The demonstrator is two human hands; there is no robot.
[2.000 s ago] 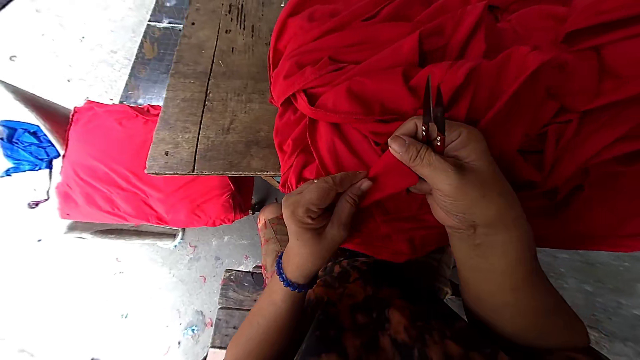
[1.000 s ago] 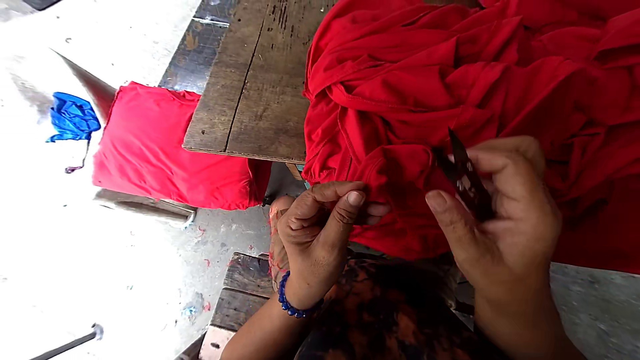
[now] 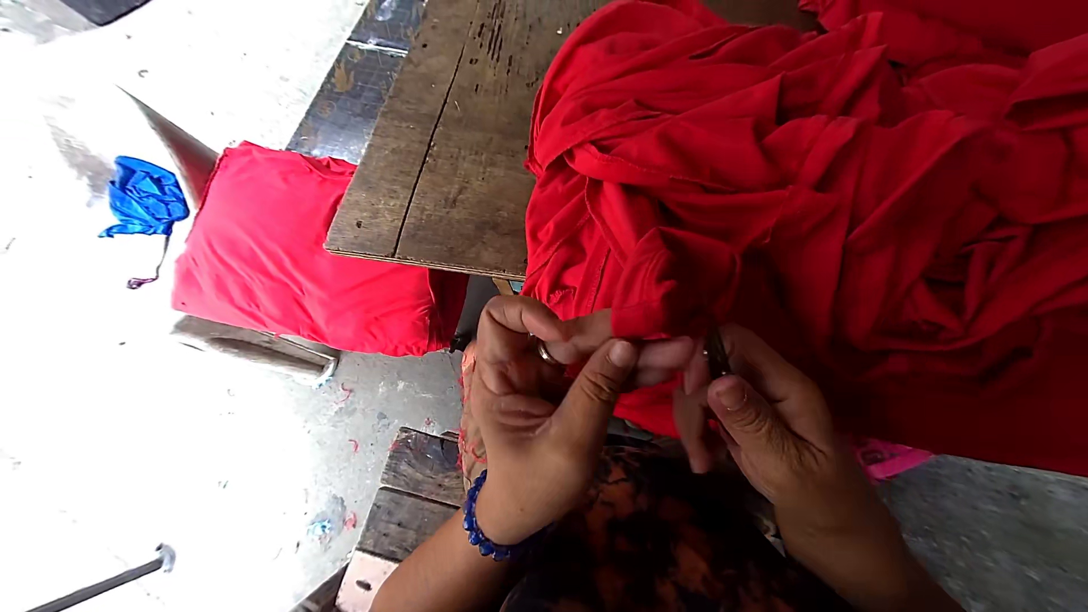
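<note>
A heap of red fabric (image 3: 765,178) with stitched seams spreads over the wooden table and hangs off its near edge. At its lower left, my left hand (image 3: 552,382), with a ring and a blue bead bracelet (image 3: 481,518), pinches a hem of the cloth between thumb and fingers. Just right of it, my right hand (image 3: 765,408) holds small dark thread snips (image 3: 716,353), mostly hidden by the fingers, with their tips close to the held hem. Whether the blades touch the cloth I cannot tell.
The wooden table top (image 3: 450,161) has its corner left of the heap. Beyond it a red cloth bundle (image 3: 297,255) rests on a low wooden support. A blue cloth (image 3: 146,197) lies farther left. A plank bench (image 3: 416,484) stands below, and thread scraps dot the floor.
My right hand has come back in beside my left hand, and the snips, earlier pointing up and in plain sight, are now mostly hidden by the fingers.
</note>
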